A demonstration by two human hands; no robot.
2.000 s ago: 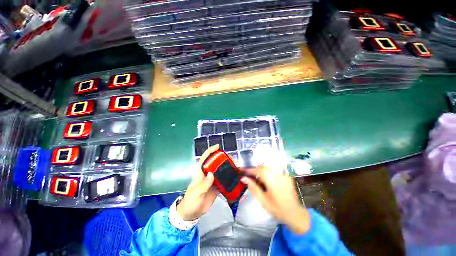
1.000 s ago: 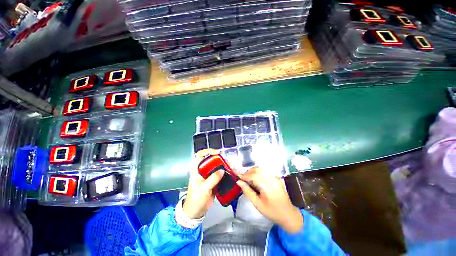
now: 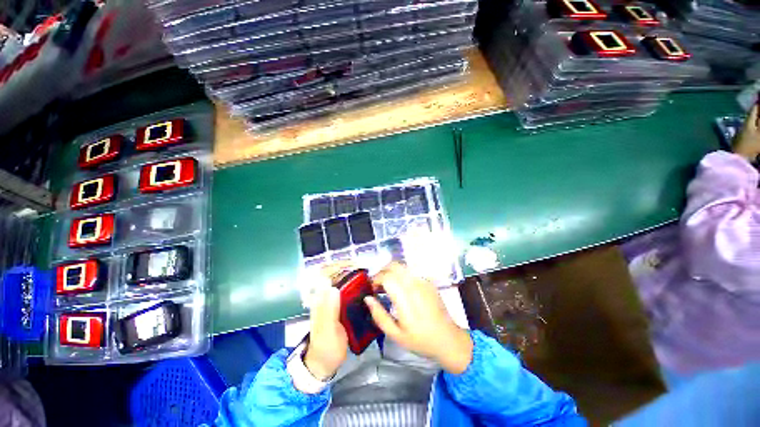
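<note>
A red phone unit (image 3: 357, 312) with a dark window lies in my left hand (image 3: 327, 327), over my lap at the bench edge. My left hand holds it by its left side. My right hand (image 3: 419, 313) is at the unit's right side, its fingers touching the dark window; I see no tweezers in it. The lens tray (image 3: 440, 203) is just beyond my hands, with rows of black window lenses (image 3: 337, 233). Dark tweezers (image 3: 459, 158) lie on the green mat beyond the tray, to its right.
The phone blister tray (image 3: 196, 217) is at left with red and black units, a blue parts basket (image 3: 23, 302) beside it. Tray stacks stand at the rear (image 3: 333, 67) and right (image 3: 575, 83). Film scraps (image 3: 482, 256) lie right of the lens tray. A co-worker's pink sleeve (image 3: 721, 196) is at right.
The dark tweezers now lie on the mat. The phone unit is turned more upright in my left hand, and my right fingers have moved onto its window. The view has shifted right.
</note>
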